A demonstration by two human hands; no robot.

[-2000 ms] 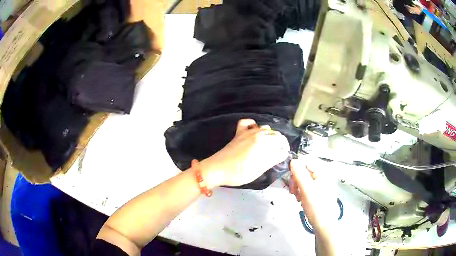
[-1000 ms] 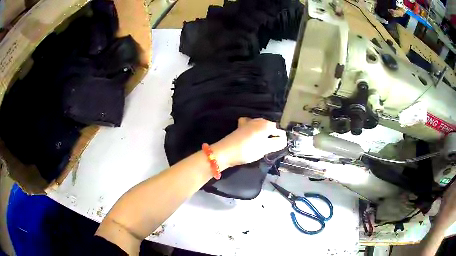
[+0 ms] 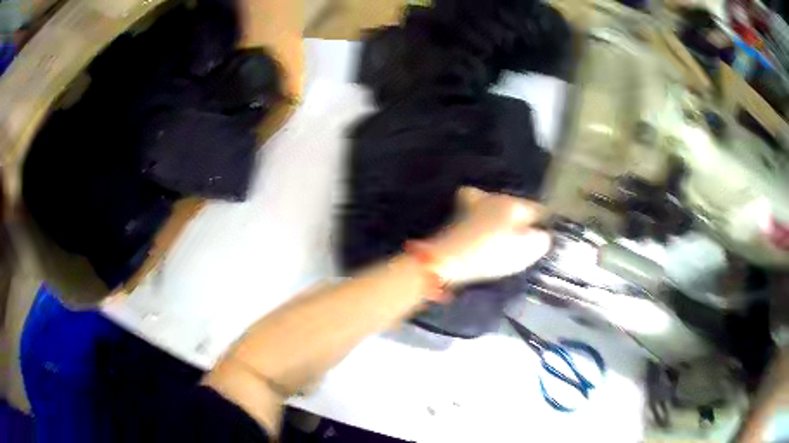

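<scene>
The frame is blurred. My left hand (image 3: 497, 235) is at the needle area, on a black fabric workpiece (image 3: 467, 313) whose rounded lower edge shows below the wrist. Its fingertips are blurred against the machine's metal parts. My right hand is not clearly visible; only a blurred part of the right forearm shows at the lower right edge. The sewing machine (image 3: 606, 130) stands at the right. A chained batch of black sewn pieces (image 3: 432, 164) lies behind the workpiece. Scissors (image 3: 567, 372) with dark blue looped handles lie on the white table in front of the machine arm.
A large cardboard box (image 3: 169, 242) filled with black pieces (image 3: 203, 156) stands at the left. The white table (image 3: 285, 199) lies between. Blue material (image 3: 56, 346) is below left. Another work area shows blurred at the upper right.
My right hand has moved from the workpiece beside the needle to the far lower right. The workpiece has shifted, and less of it shows below my left wrist. The scissors are uncovered. The view has shifted.
</scene>
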